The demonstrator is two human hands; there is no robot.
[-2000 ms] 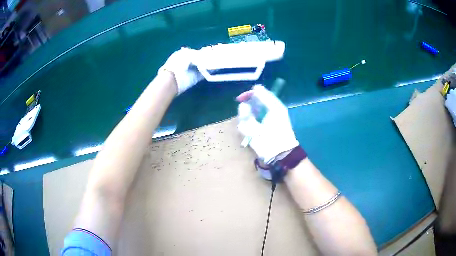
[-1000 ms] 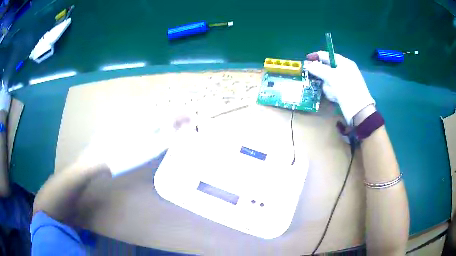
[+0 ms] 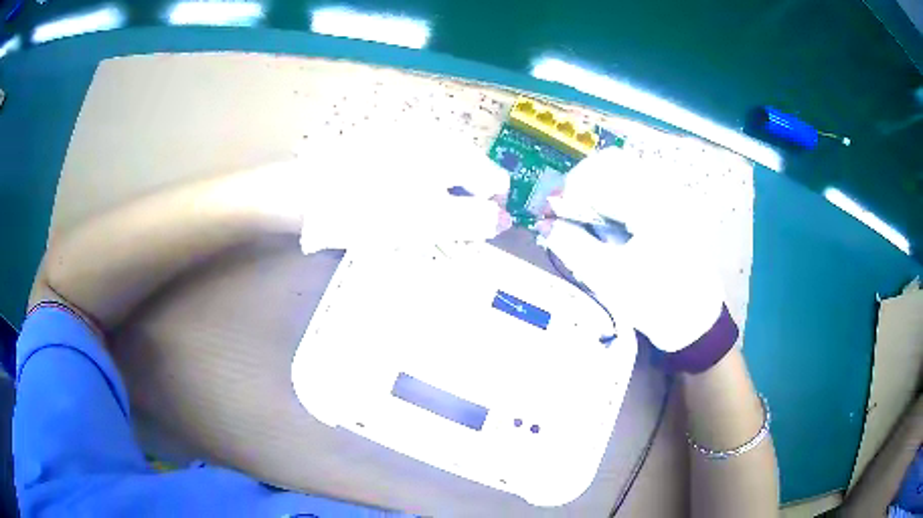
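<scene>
The white router shell (image 3: 460,349) lies on the tan cardboard in front of me. The green circuit board (image 3: 521,177) with yellow ports (image 3: 555,123) lies beyond it. My gloved left hand (image 3: 405,192) is at the board's near left edge, with fingertips close together. My gloved right hand (image 3: 633,243) is at its near right edge, fingertips nearly touching the left ones. What the fingertips pinch is too small and overexposed to tell. A thin dark cable (image 3: 582,280) runs from near the right fingertips to the shell's right side.
The cardboard (image 3: 162,121) has dark specks along its far edge. A blue cylinder with a wire (image 3: 787,128) lies on the green surface at the far right. A dark wrist cord (image 3: 645,450) runs down from my right wrist. Another person's arm (image 3: 889,476) shows at the lower right edge.
The board and shell went from being held over the green bench to lying on the cardboard. Both hands have now come together at the board's near edge; the green stick is no longer clearly visible.
</scene>
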